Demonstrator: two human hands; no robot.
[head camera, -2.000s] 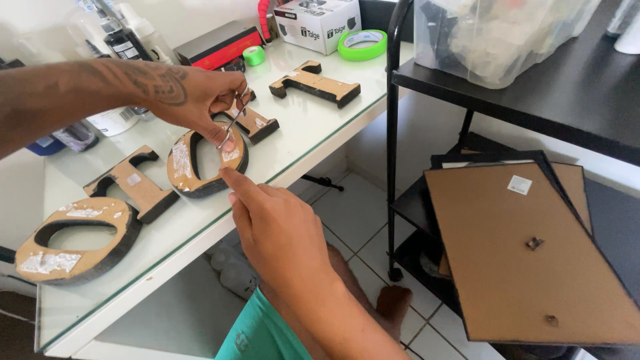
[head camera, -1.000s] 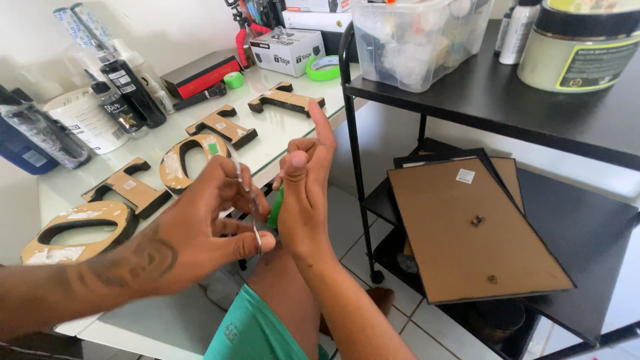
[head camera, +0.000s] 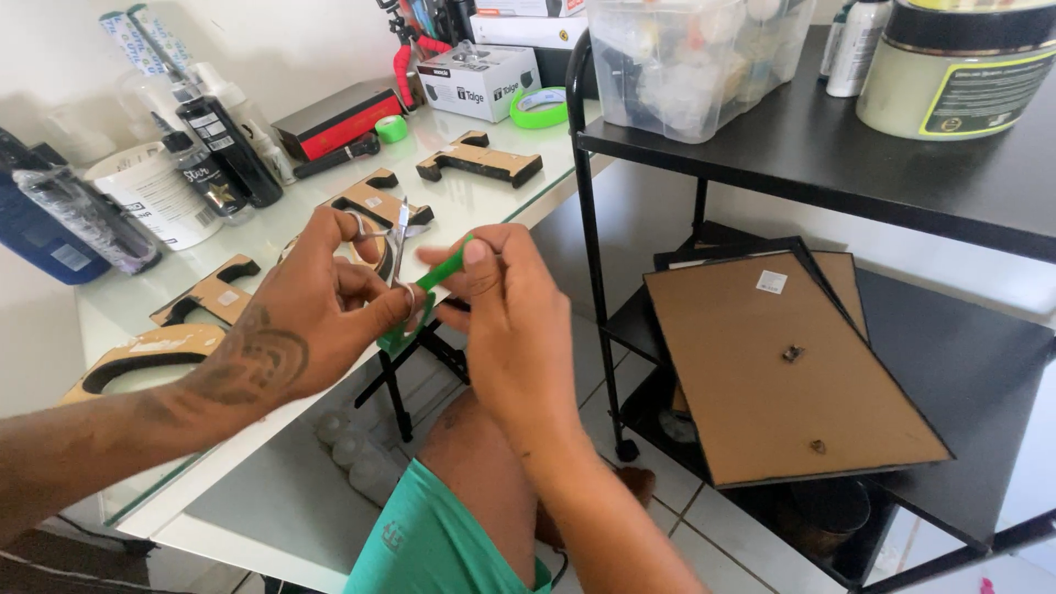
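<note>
Small metal scissors (head camera: 401, 247) are in my left hand (head camera: 330, 305), fingers through the handle loops, blades pointing up. My right hand (head camera: 524, 330) pinches the end of a green adhesive tape strip (head camera: 445, 268) between thumb and forefinger. The strip runs down to a loop or roll of green tape (head camera: 408, 330) beneath my left fingers, partly hidden. Behind the hands, brown letter-shaped pieces with black edges lie on the glass-topped desk: an O (head camera: 148, 351), a T-like letter (head camera: 219, 293), a second O mostly covered by my left hand, and others (head camera: 379, 198) (head camera: 478, 161).
Bottles (head camera: 227, 148) and a white tub (head camera: 157, 194) stand along the wall. A black-and-red box (head camera: 338, 120), a white box (head camera: 478, 82) and a green tape roll (head camera: 539, 107) are at the back. At right, a black cart (head camera: 792, 173) holds a clear bin (head camera: 693, 66) and brown-backed frames (head camera: 792, 371).
Both hands were over the second O two seconds ago and are now in front of the desk edge. A stretched green tape strip now shows between them. The scissors remain in my left hand.
</note>
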